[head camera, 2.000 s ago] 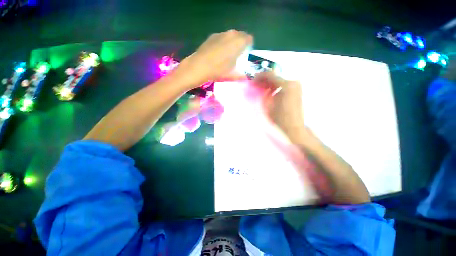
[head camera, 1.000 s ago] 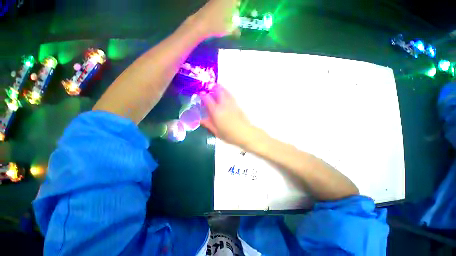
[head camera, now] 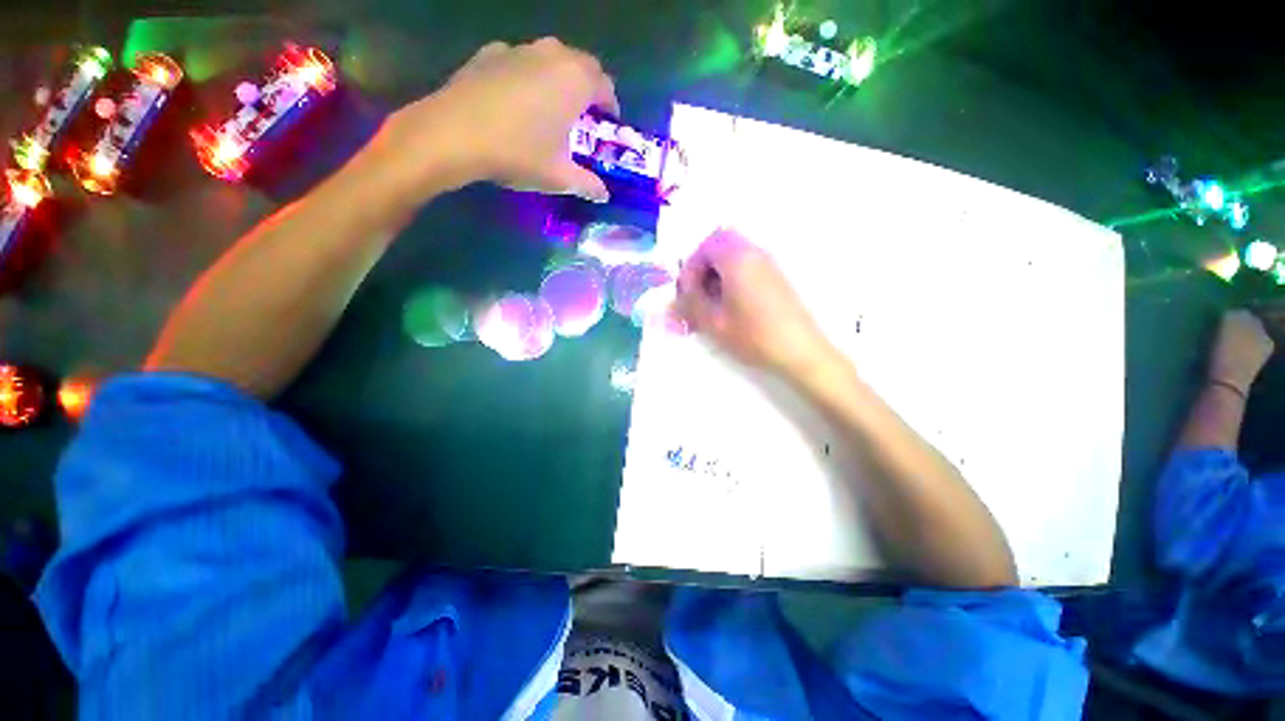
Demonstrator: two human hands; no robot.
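My left hand point(head camera: 522, 120) grips a dark oblong light-up unit point(head camera: 620, 148) between thumb and fingers, just beyond the upper left corner of the white sheet point(head camera: 916, 366). The unit has white details and a purple tint. My right hand point(head camera: 740, 299) is over the sheet's left edge, its fingertips drawn together beside thin, pink, iridescent round discs point(head camera: 574, 296). The discs overlap in a row left of the sheet. The fingers hide whether a disc is pinched between them.
Glowing red units point(head camera: 265, 113) stand slanted in a group at the far left. One green-lit unit point(head camera: 815, 54) lies beyond the sheet. More lit units point(head camera: 1205, 197) are at the right. Another person's hand point(head camera: 1240, 348) and blue sleeve show at the right edge.
The green-lit unit near my left hand is now released. My left hand has come back and taken hold of the purple-lit unit. My right hand remains near the discs. The view has shifted.
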